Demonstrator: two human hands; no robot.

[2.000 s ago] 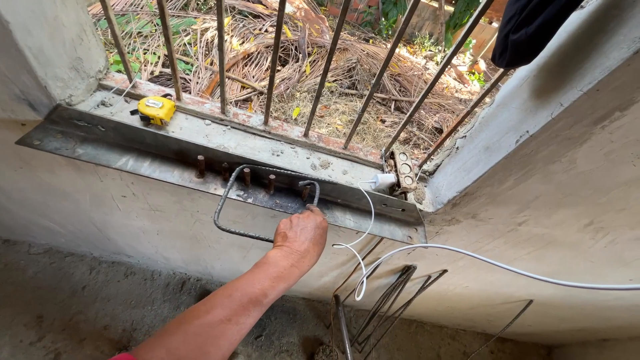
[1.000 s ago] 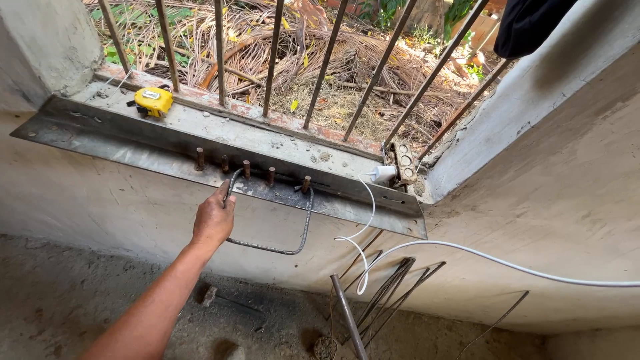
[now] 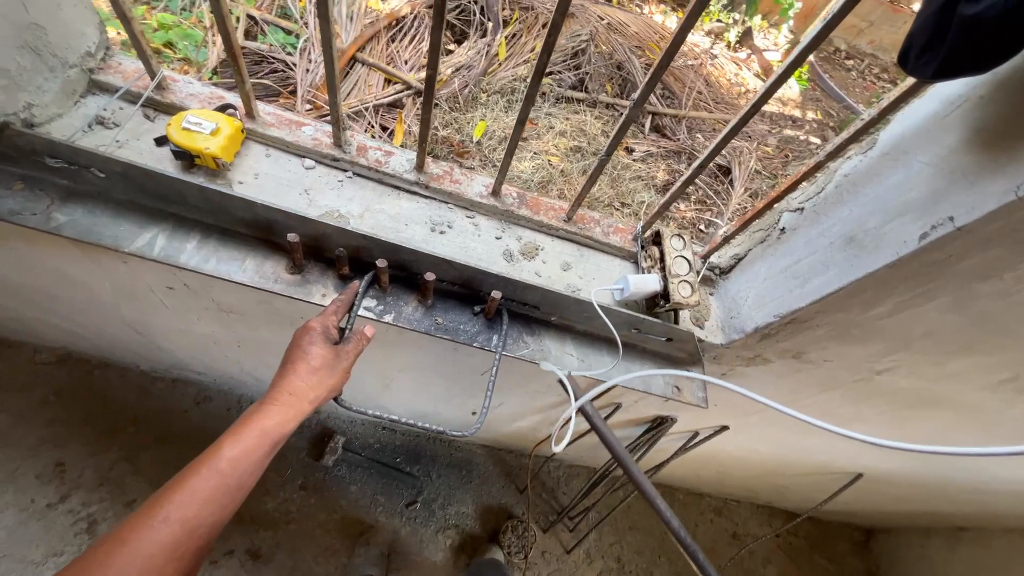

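My left hand [image 3: 320,352] grips the left side of a bent ribbed steel bar [image 3: 492,384], its thumb and fingers around the rod. The bar forms an open rectangular loop hanging over the edge of a steel angle [image 3: 192,256]. Its upper ends lie by short upright steel pegs [image 3: 382,274] on the angle; the right end meets the rightmost peg [image 3: 493,304]. A long dark rod or pipe [image 3: 640,480] slants up from the lower right, its tip near the angle's front edge. My right hand is out of view.
A yellow tape measure [image 3: 205,138] lies on the concrete sill beneath metal window bars [image 3: 534,96]. At right, a white plug adapter [image 3: 638,286] sits in an outlet box [image 3: 680,268], with a white cable [image 3: 784,404] crossing the wall. Several bent rods [image 3: 624,464] lean below.
A hand was at the loop's right end two seconds ago; my left hand is now on its left side. The loop has turned and hangs lower. The long rod has moved up towards the angle.
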